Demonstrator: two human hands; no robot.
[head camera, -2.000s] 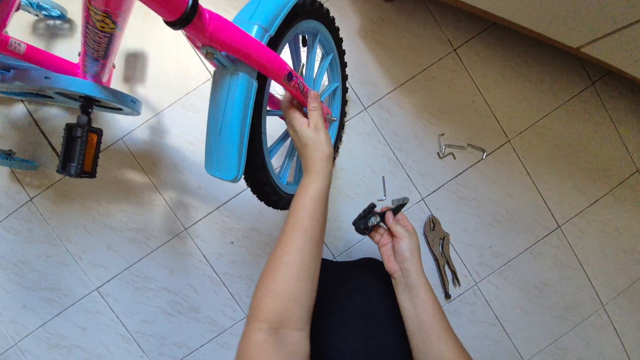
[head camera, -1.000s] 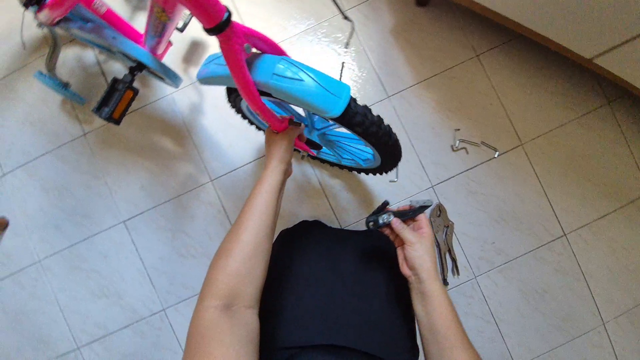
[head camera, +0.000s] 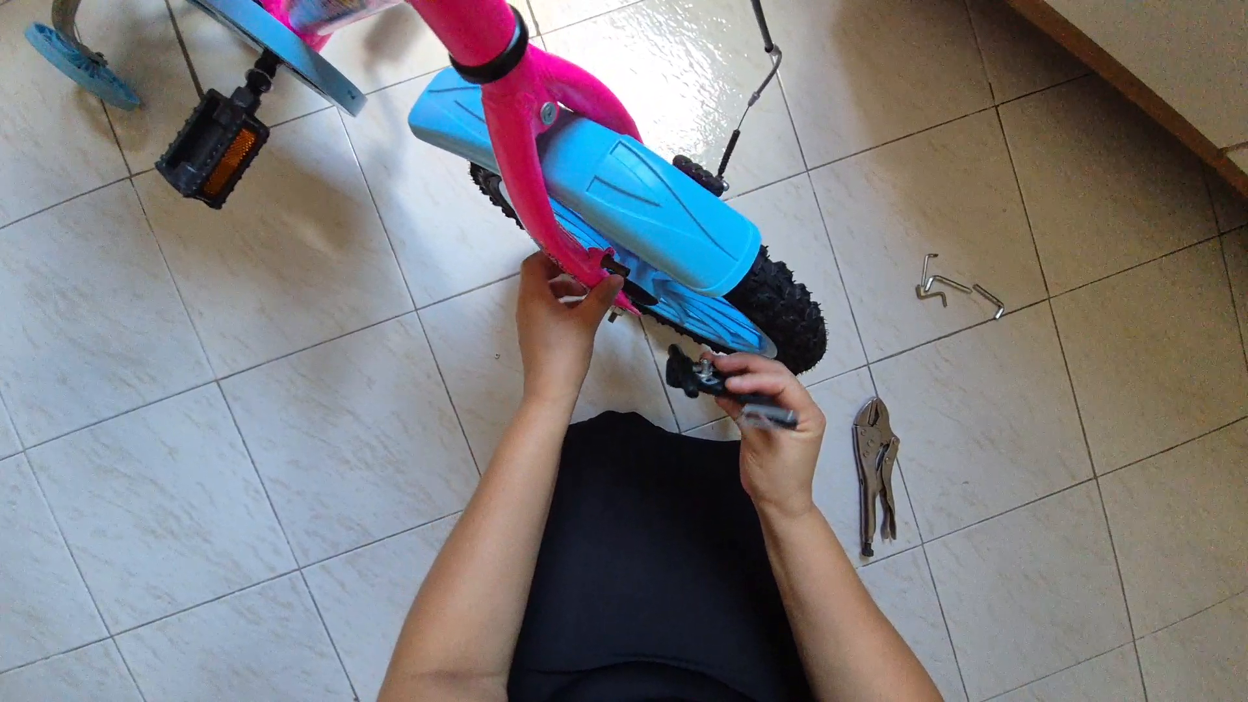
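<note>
My left hand (head camera: 564, 327) grips the lower end of the pink bicycle fork (head camera: 522, 180), beside the hub of the front wheel. In my right hand (head camera: 775, 419) is a black bicycle brake arm (head camera: 697, 375) with a silver bolt, held close to the tyre (head camera: 790, 317). A light blue mudguard (head camera: 643, 195) covers the top of the wheel, whose blue spokes show below it. Another black brake part (head camera: 699, 174), with a cable (head camera: 746, 112) running to it, shows at the wheel's far side. My left fingers partly hide the fork end.
Locking pliers (head camera: 875, 473) lie on the tiled floor right of my right hand. Several hex keys (head camera: 960, 286) lie farther up. A black pedal (head camera: 216, 146) and a blue training wheel (head camera: 83, 66) are at the upper left. A cabinet edge (head camera: 1131, 83) borders the upper right.
The front wheel and fork have turned, and the mudguard now points toward the lower right. My left hand has stayed at the fork end. My right hand still holds the brake arm, now nearer the wheel.
</note>
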